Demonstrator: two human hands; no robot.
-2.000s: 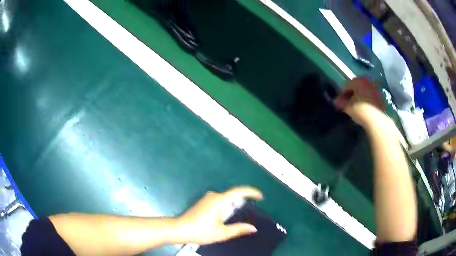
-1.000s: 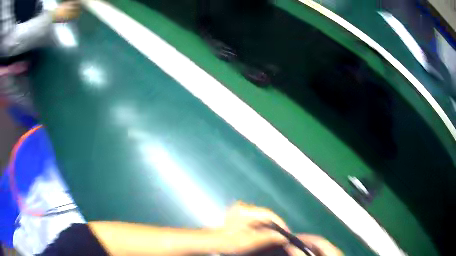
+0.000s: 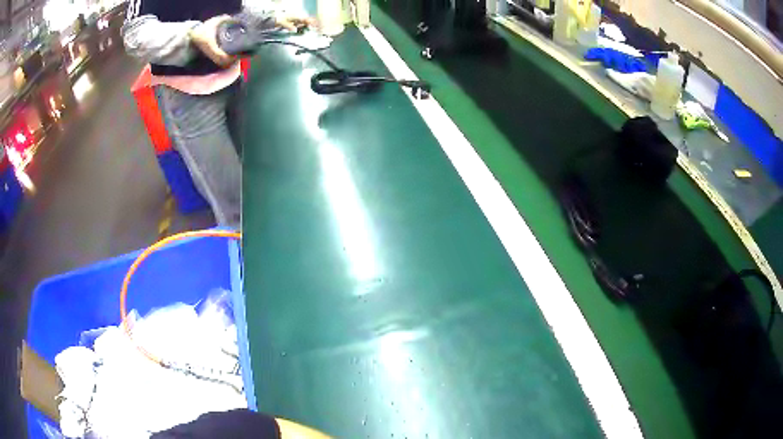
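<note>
Only my left sleeve (image 3: 219,425) and a sliver of bare forearm show at the bottom edge; my left hand is cut off below the picture. My right hand is not in view. On the green conveyor belt to the right lies a black electrical unit (image 3: 646,150) with its folded black cord (image 3: 584,219) in front of it. The plug end lies nearer. Another dark unit with a cord (image 3: 730,300) lies at the right, hard to make out in shadow.
A blue bin (image 3: 86,290) of white wrapped material stands left of the green bench (image 3: 300,326). A person (image 3: 193,86) at the far end holds a dark unit; its cord (image 3: 348,81) lies on the bench. A squeeze bottle (image 3: 667,86) stands beyond the belt.
The view has swung up and left, bringing the bin, the person and the far bench into sight. Both hands have left the picture, along with the black cord they were at.
</note>
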